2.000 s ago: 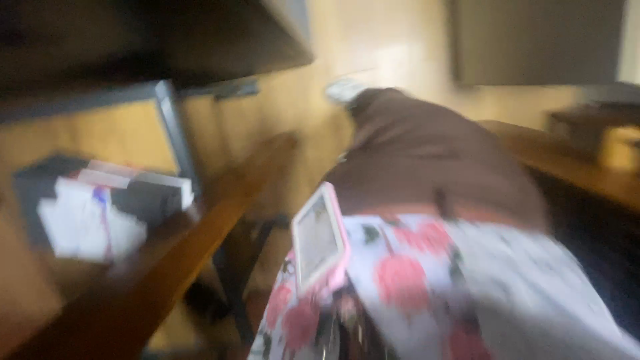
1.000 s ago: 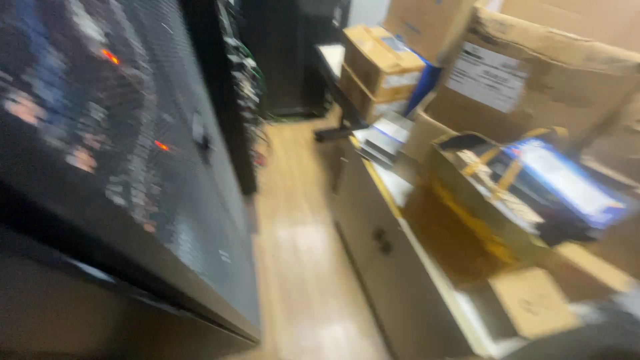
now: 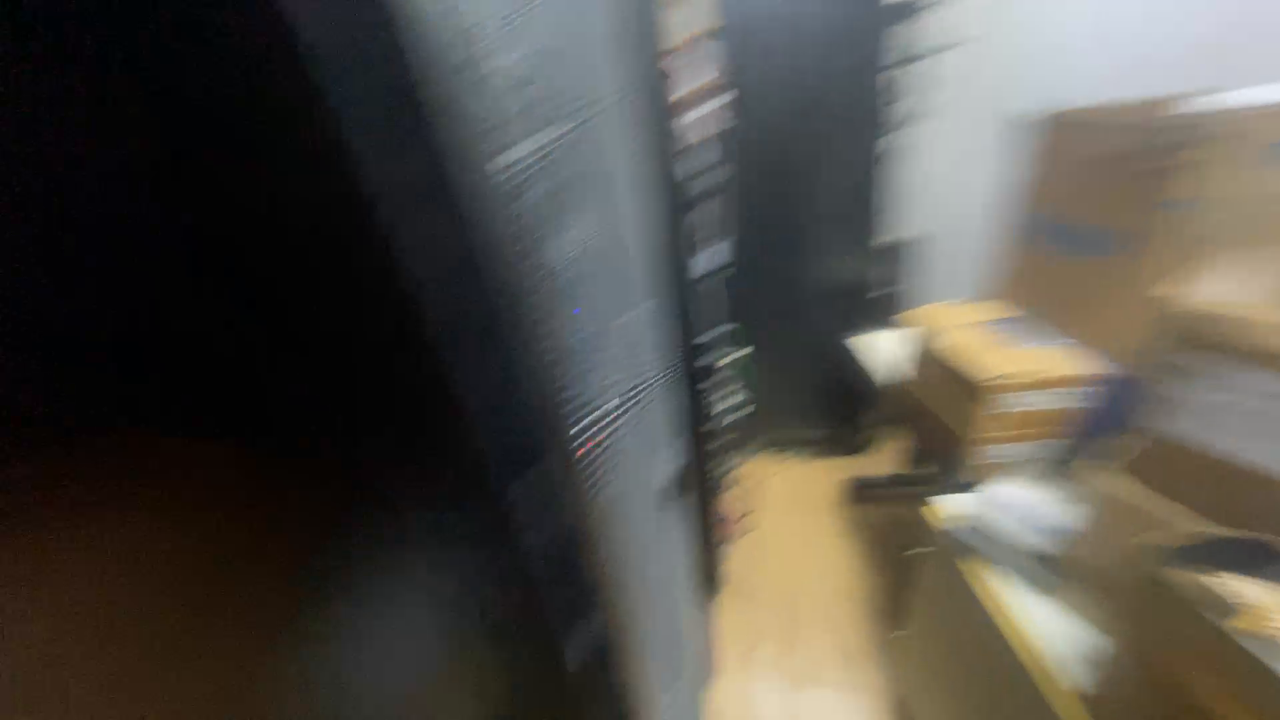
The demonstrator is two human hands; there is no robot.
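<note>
Neither my left hand nor my right hand is in view, so what they hold cannot be told. The head view is strongly blurred. A tall equipment cabinet with a grey front (image 3: 610, 330) and small red and blue lights stands left of the middle. Beside it, cables (image 3: 725, 390) hang in a narrow gap before a dark cabinet (image 3: 800, 220). A very dark surface (image 3: 220, 300) fills the left side, too dark to name.
A strip of light wood-look floor (image 3: 800, 590) runs between the cabinets and a low cabinet (image 3: 960, 610) at the right. Cardboard boxes (image 3: 1010, 380) are stacked beyond it, with a larger carton (image 3: 1090, 220) behind. White items (image 3: 1030, 510) lie on the low cabinet.
The view has swung from my lap and a pink-framed device on it to the cabinets and boxes. Since one second ago, the dark surface has come to fill the left side.
</note>
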